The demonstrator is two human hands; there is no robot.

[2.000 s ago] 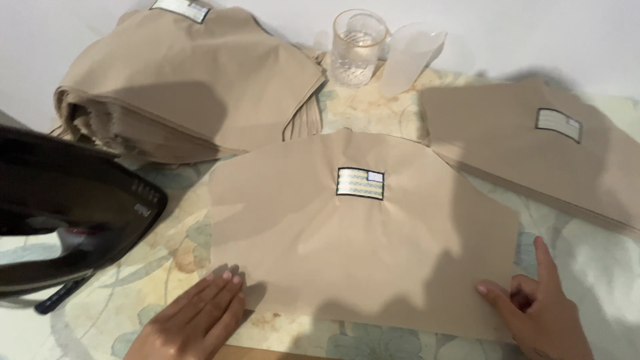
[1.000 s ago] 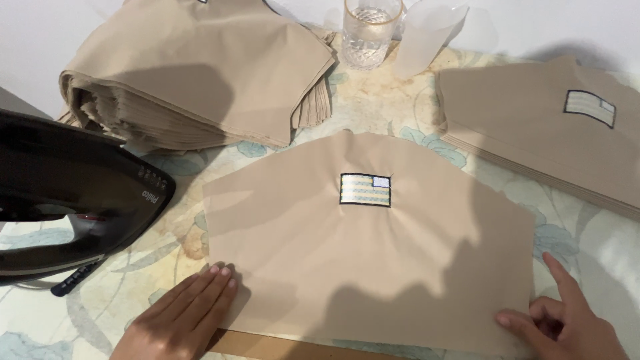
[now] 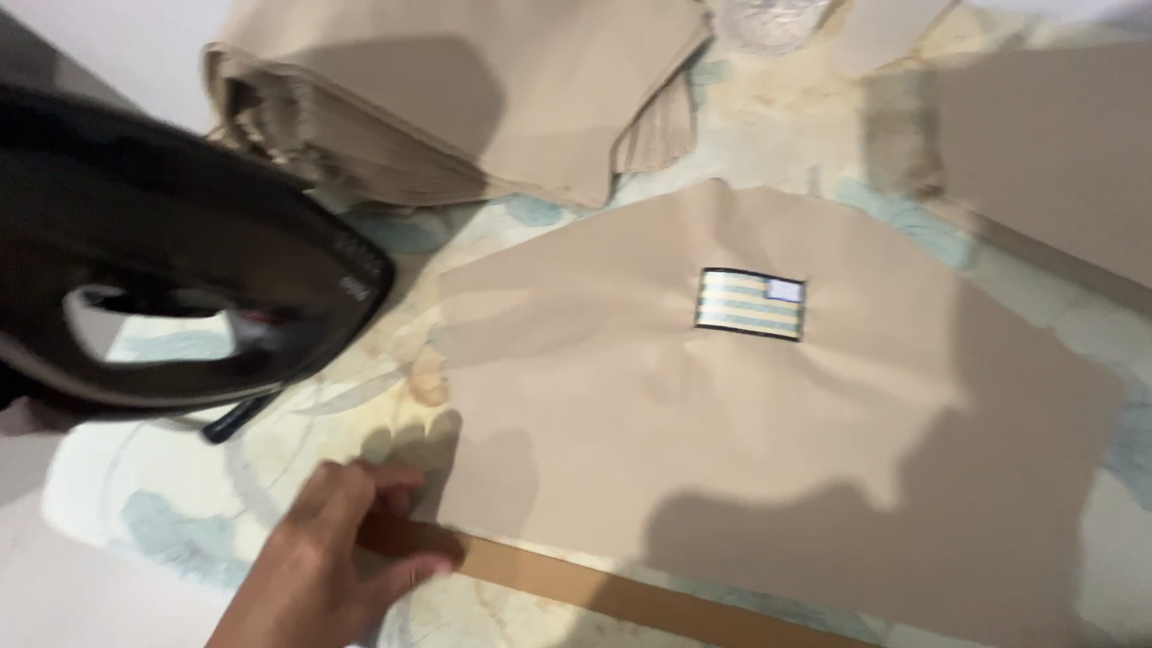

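Observation:
A beige fabric piece [image 3: 576, 414] lies spread flat, with a striped flag patch [image 3: 751, 304] on its upper middle and faint creases around it. Along its lower edge runs a flat brown strip [image 3: 621, 598], its material unclear. My left hand [image 3: 333, 540] is at the strip's left end, thumb below and fingers above it; the blur leaves open how firmly it grips. My right hand is out of the frame. At the left stands a black clothes iron [image 3: 198, 261], its tip pointing right towards the fabric.
A thick stack of beige fabric pieces [image 3: 432, 99] lies at the back left, and another beige stack [image 3: 1053, 153] at the back right. A clear glass [image 3: 774, 22] and a translucent container [image 3: 895, 31] stand between them. A floral cloth [image 3: 180, 540] covers the surface.
My left hand has left the fabric's lower left corner and is now at the brown strip. My right hand, earlier at the lower right corner, is out of view. The view has come closer.

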